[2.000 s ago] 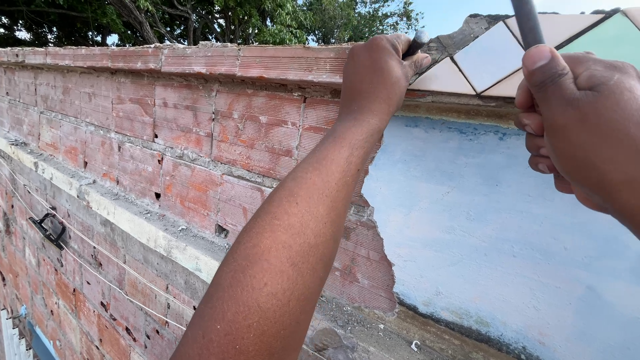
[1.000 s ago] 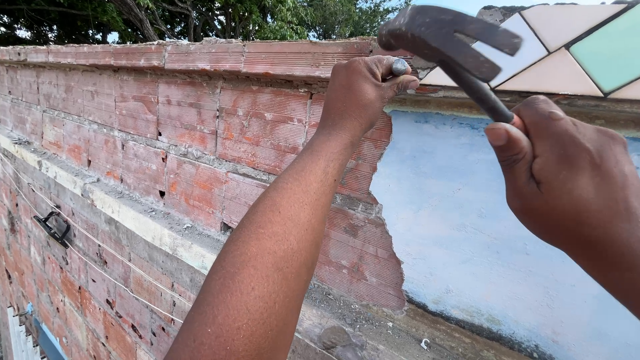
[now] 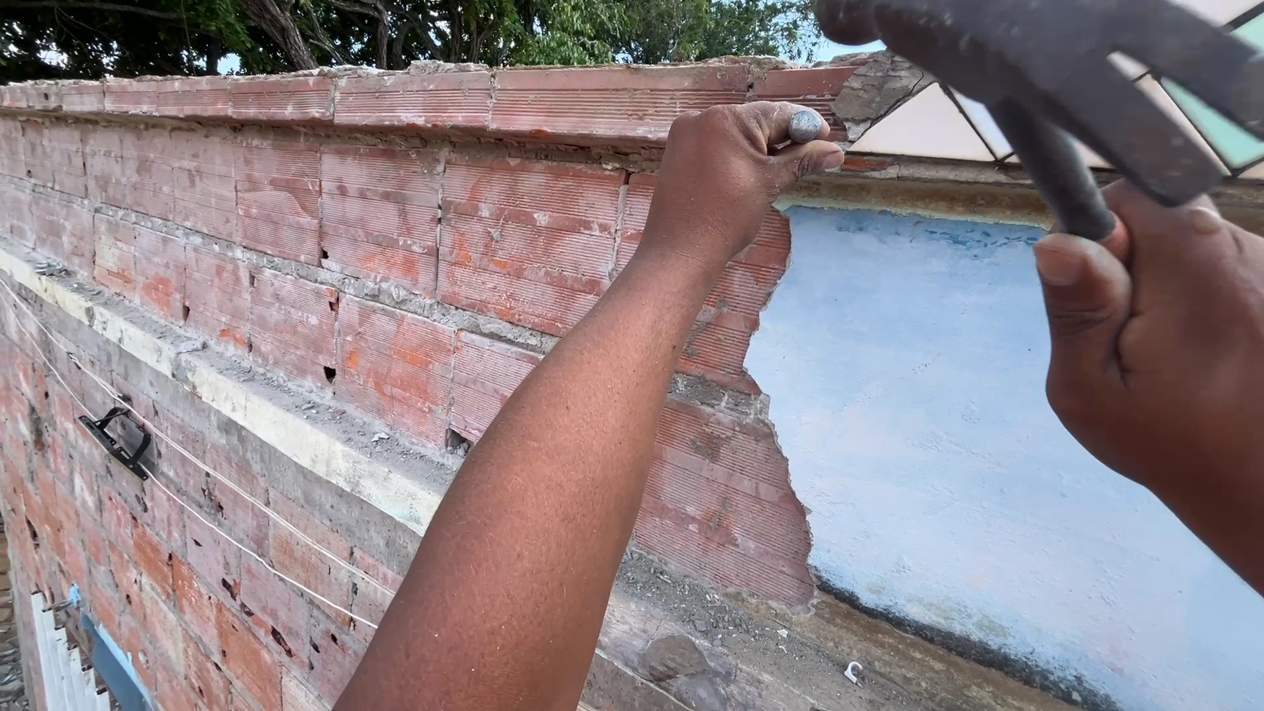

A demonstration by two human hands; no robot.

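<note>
My left hand (image 3: 736, 168) grips a metal chisel (image 3: 805, 125), its round struck end facing me, at the underside of the wall's top ledge; its cutting tip is hidden. In my right hand (image 3: 1165, 326) is a claw hammer (image 3: 1037, 79), raised at the upper right with its head partly out of view. Behind the hammer, diamond-shaped tiles (image 3: 923, 123) cover the top of the wall, beside broken mortar (image 3: 879, 91). Below them is blue painted plaster (image 3: 918, 395) with a ragged left edge against bare hollow clay bricks (image 3: 726, 474).
A concrete ledge (image 3: 326, 444) with rubble runs along the wall. Lower left, a black floodlight-like fixture (image 3: 117, 441) and white cables (image 3: 237, 489) hang on the brickwork. A small white hook-shaped piece (image 3: 853, 672) lies at the bottom. Trees stand behind the wall.
The hammer has come into fuller view above my right hand since the earliest frame. My left hand has kept hold of the chisel, whose round end now faces me more directly.
</note>
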